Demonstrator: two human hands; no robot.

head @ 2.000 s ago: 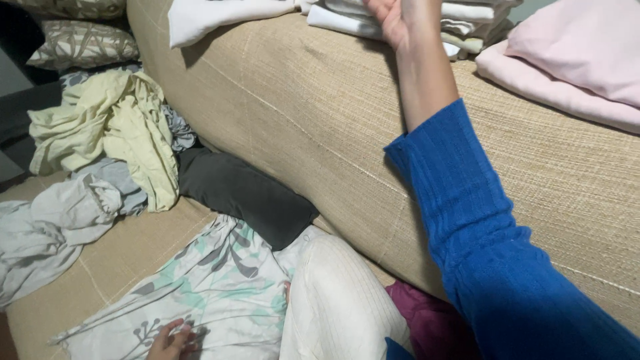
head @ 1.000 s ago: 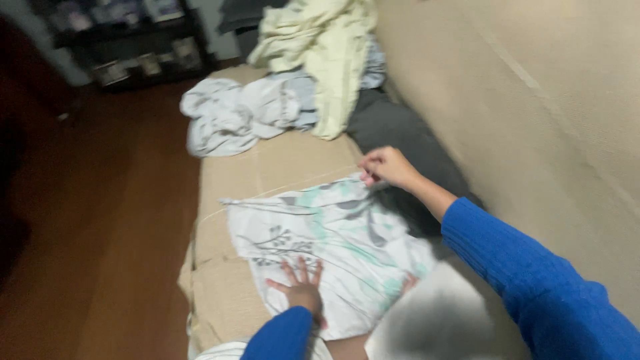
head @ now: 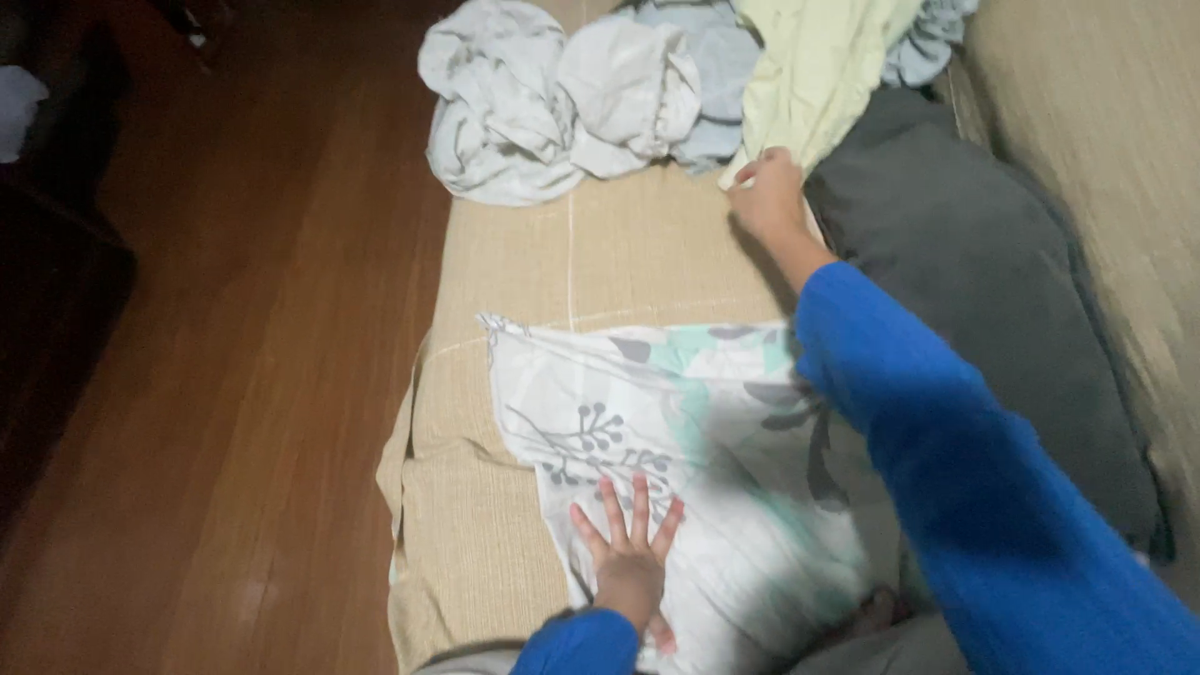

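Observation:
My left hand [head: 630, 562] lies with its fingers spread on a white cloth [head: 600, 375] printed with grey leaves, sprigs and mint-green patches, laid out over the sofa seat. Farther off, my right hand [head: 771, 192] is at the lower tip of a pale yellow cloth [head: 814, 70], thumb and fingertips together; whether it grips the cloth is not certain. The yellow cloth hangs over a heap of white fitted fabric [head: 502, 103] and light grey-blue cloth [head: 717, 70].
The beige sofa cover [head: 656, 234] runs beneath the fabrics. A dark grey cushion [head: 994, 309] leans along the backrest [head: 1116, 169] at the right. A wooden floor [head: 244, 375] lies at the left, with dark furniture [head: 56, 272] at its far side.
My right hand has moved from above the backrest to the printed cloth's far edge, then on to the yellow cloth. My left hand stays on the printed cloth. The view has swung considerably.

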